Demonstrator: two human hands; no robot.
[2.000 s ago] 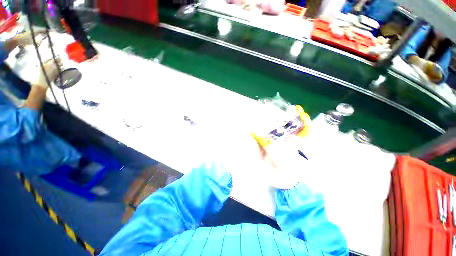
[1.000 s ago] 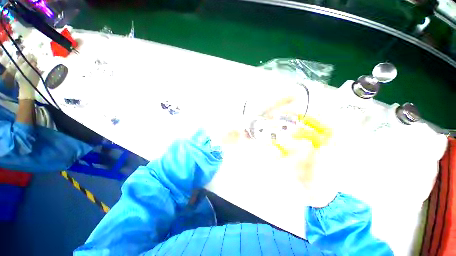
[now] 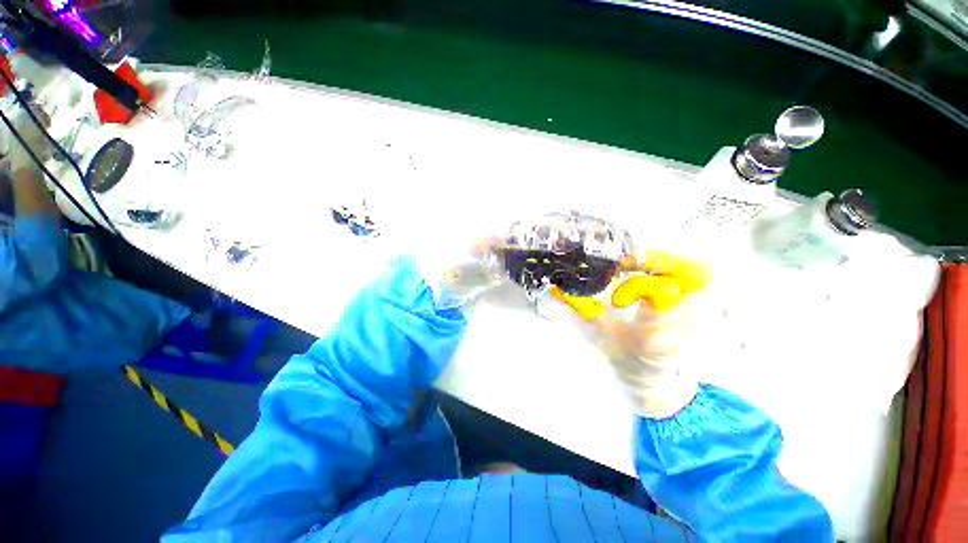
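A looped unit point(image 3: 568, 273) with a dark glossy body and a clear, shiny, crinkled arc above it is held over the white bench top point(image 3: 425, 170). My left hand point(image 3: 472, 274), in a thin translucent glove, grips its left end. My right hand point(image 3: 653, 323), gloved with orange-yellow finger cots on thumb and fingers, holds its right end and lower edge. Glare hides parts of both hands. Whether the clear arc is a bag or part of the unit, I cannot tell.
Two whitish dispenser bottles point(image 3: 760, 159) stand at the back right, one lid raised. Small units point(image 3: 353, 220) lie at left with clear film, a black disc point(image 3: 109, 165) and a red block point(image 3: 119, 93). A red-orange tray point(image 3: 950, 414) is at right. Another person's sleeve point(image 3: 80, 292) is at left.
The unit now shows its dark body and is held by both hands. The thin loop and the crinkled clear film seen behind the hands are no longer visible there. My right hand has moved up slightly.
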